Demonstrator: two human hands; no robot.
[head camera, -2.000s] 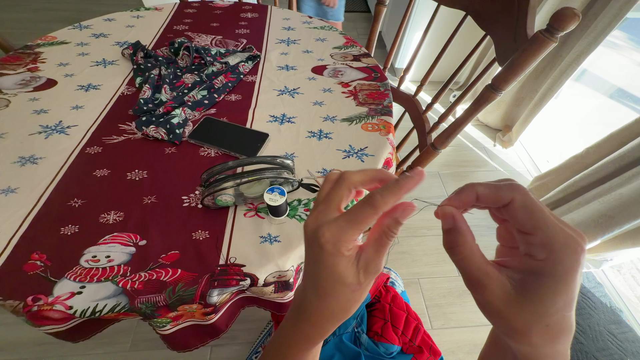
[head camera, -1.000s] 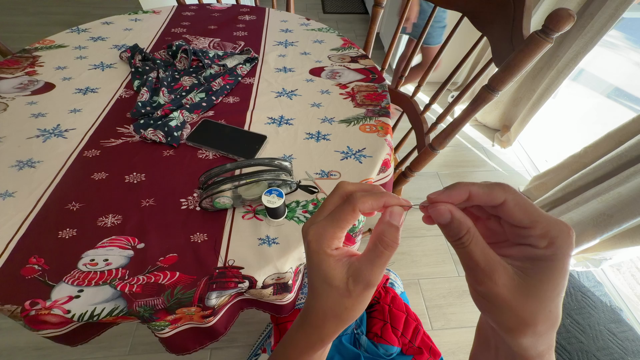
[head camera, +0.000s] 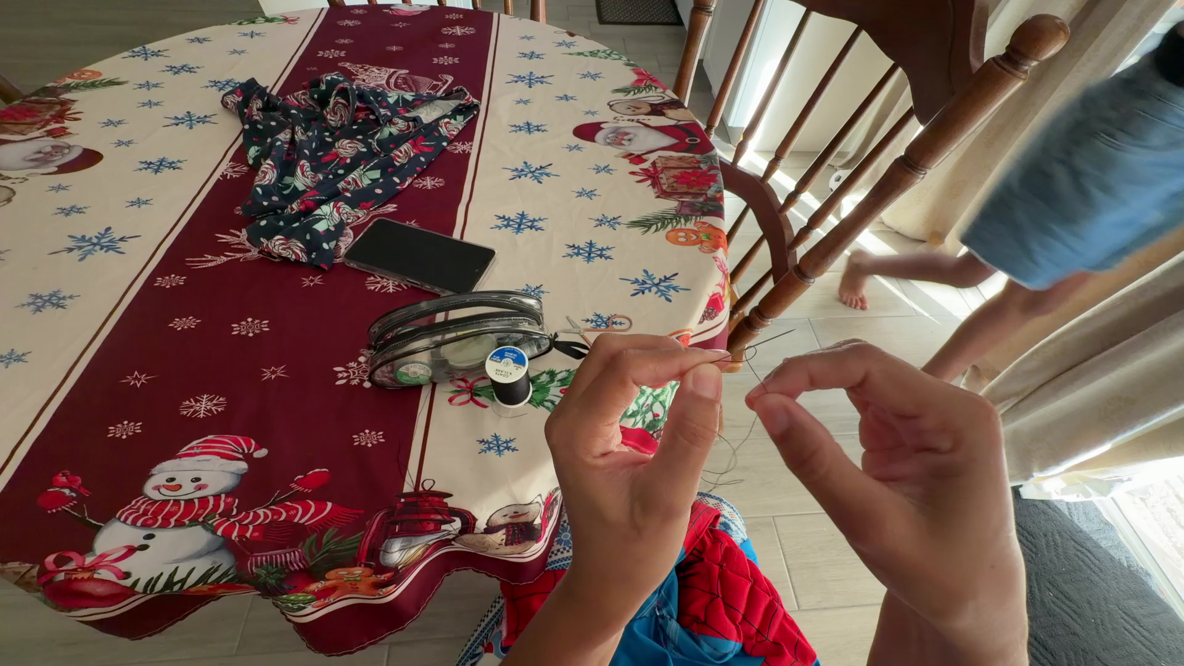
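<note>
My left hand (head camera: 638, 435) pinches a sewing needle (head camera: 770, 339) between thumb and index finger, its far end pointing right. Dark thread (head camera: 731, 458) loops around the needle and hangs below the fingers. Close by on the right, my right hand (head camera: 888, 462) pinches the thread between thumb and index finger. A spool of black thread (head camera: 510, 377) stands on the table beside a clear zippered pouch (head camera: 458, 342). Small scissors (head camera: 597, 326) lie behind my left hand, partly hidden. Red and blue fabric (head camera: 740, 592) rests on my lap, below the hands.
A Christmas tablecloth (head camera: 314, 370) covers the oval table. On it lie a smartphone (head camera: 421, 255) and a crumpled dark printed cloth (head camera: 342, 157). A wooden chair (head camera: 832, 176) stands at the table's right side. Beyond it, a person (head camera: 1073, 185) in blue clothing is near the curtains (head camera: 1101, 333).
My hands have moved slightly apart, with the needle now standing out from my left fingers. The person behind the chair has moved to the right.
</note>
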